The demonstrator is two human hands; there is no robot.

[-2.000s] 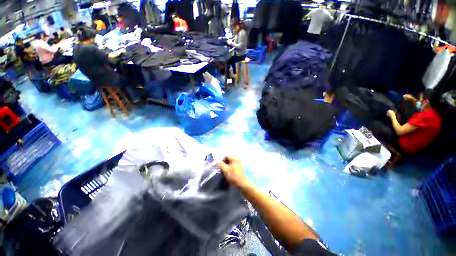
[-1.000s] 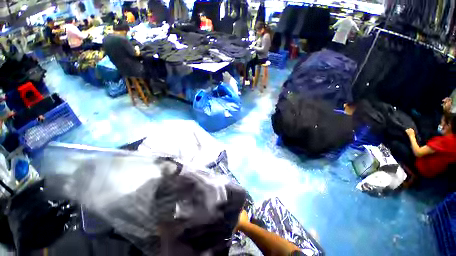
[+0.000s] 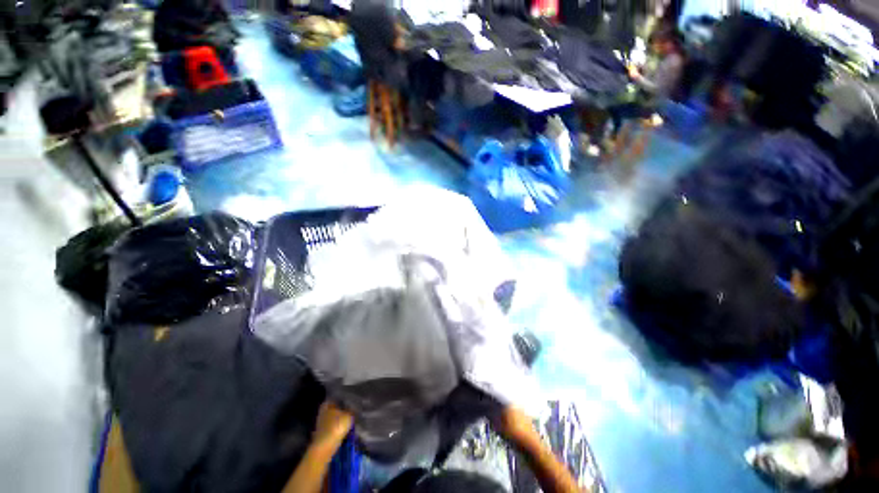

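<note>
A dark jacket (image 3: 386, 393) lies in front of me, with a cloudy clear garment poly bag (image 3: 381, 332) over its upper part. My left hand (image 3: 332, 424) is closed at the bag's lower left edge. My right hand (image 3: 509, 422) is closed at the lower right edge, beside dark cloth. Both hands are blurred and the fingertips are hard to see. The pole and most of the hanger are hidden under the film. Whitish poly bag sheets (image 3: 458, 226) drape over a dark slotted basket (image 3: 279, 255) beyond.
A pile of unbagged jackets (image 3: 207, 395) lies on the left over cardboard (image 3: 118, 467), with shiny black plastic sacks (image 3: 183, 265) behind. Shiny bagged jackets (image 3: 573, 438) are low to the right. A large dark garment heap (image 3: 713, 279) and a blue plastic sack (image 3: 520, 173) stand on the floor.
The view has turned left. My left hand has come into view at the bag's edge. The bag, earlier swung out wide to the left, now sits over the jacket between both hands.
</note>
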